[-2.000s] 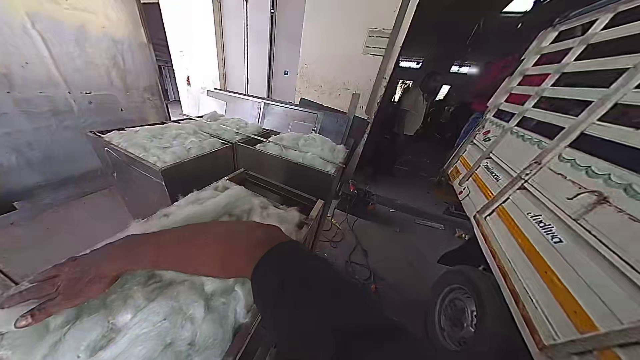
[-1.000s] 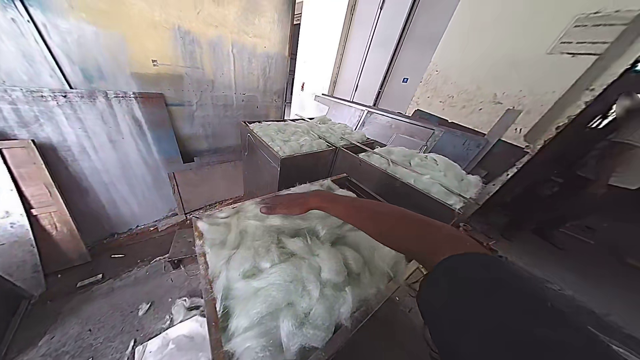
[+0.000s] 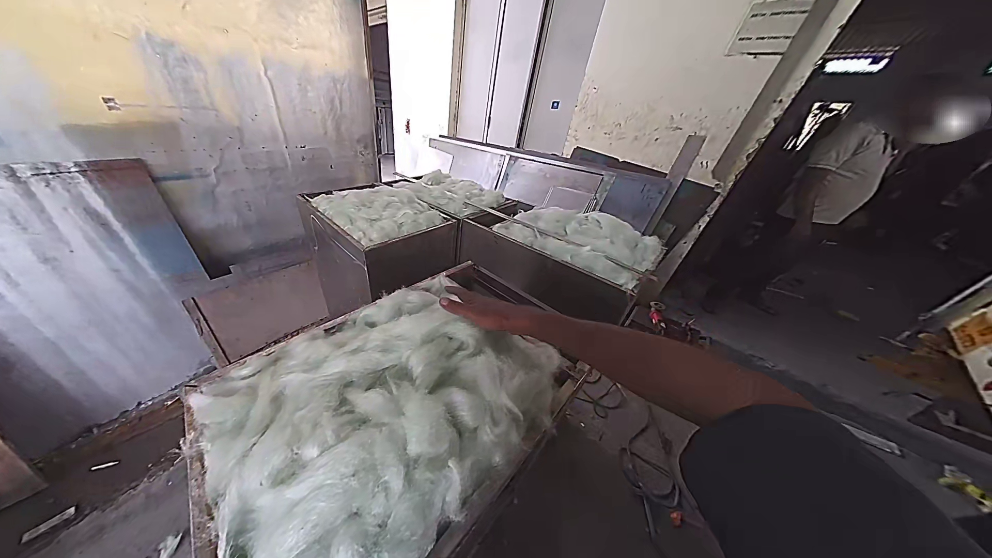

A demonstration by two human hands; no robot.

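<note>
My right hand [image 3: 488, 311] lies palm down on pale green glass-fibre wool [image 3: 372, 418], near the far right corner of an open metal box [image 3: 194, 473]. The fingers point left and rest on the wool; no grip on it can be made out. The wool fills the box in loose, tangled tufts up to its rim. My bare forearm crosses the box's right edge, with a dark sleeve at the lower right. My left hand is not in view.
Behind stand a metal box [image 3: 333, 263] and another box [image 3: 542, 271], both filled with similar wool. Metal sheets [image 3: 550, 182] lean at the wall. Cables [image 3: 651, 465] lie on the floor at right. A person [image 3: 845, 170] stands in the dark doorway. Panels [image 3: 85, 279] lean at left.
The view has swung left, then partly back right. My right hand, earlier over the wool at the left, now rests near the box's far right corner.
</note>
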